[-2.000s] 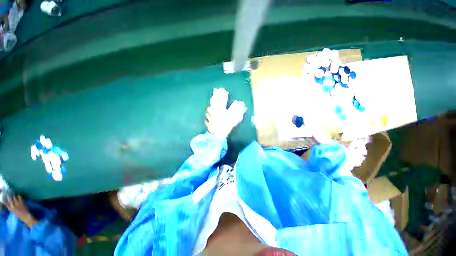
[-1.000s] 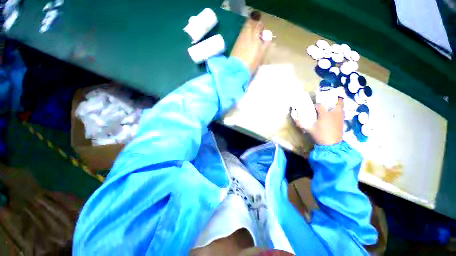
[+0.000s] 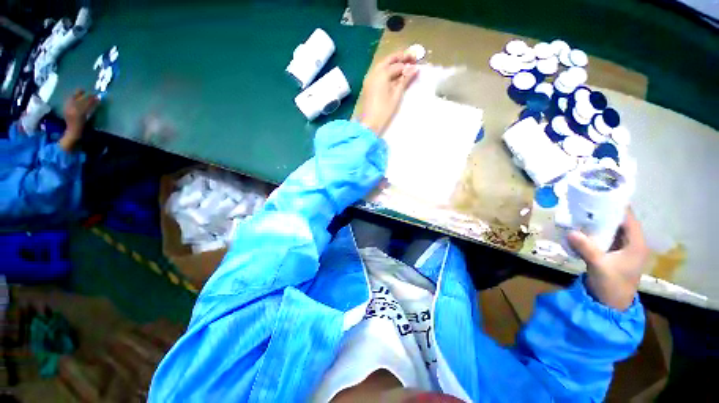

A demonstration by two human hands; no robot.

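Note:
My left hand is over the cardboard's left part, its fingertips closed on a small white disc. White sheets lie beside it to the right. My right hand holds a white cylinder near the front edge of the pale board, its round end tilted up. Another white cylinder lies on its side just left of it. A loose pile of white and dark blue discs lies behind both cylinders. Two white cylinders lie on the green bench, one farther and one nearer.
A dark disc lies at the cardboard's far left corner. An open carton of crumpled white pieces is below the bench. Another person's hand is at the far left, near small discs. Brown cartons are below right.
My right hand has moved right and now holds a cylinder up at the pale board's front. My left hand stays near the cardboard's left side with a disc. The view has shifted.

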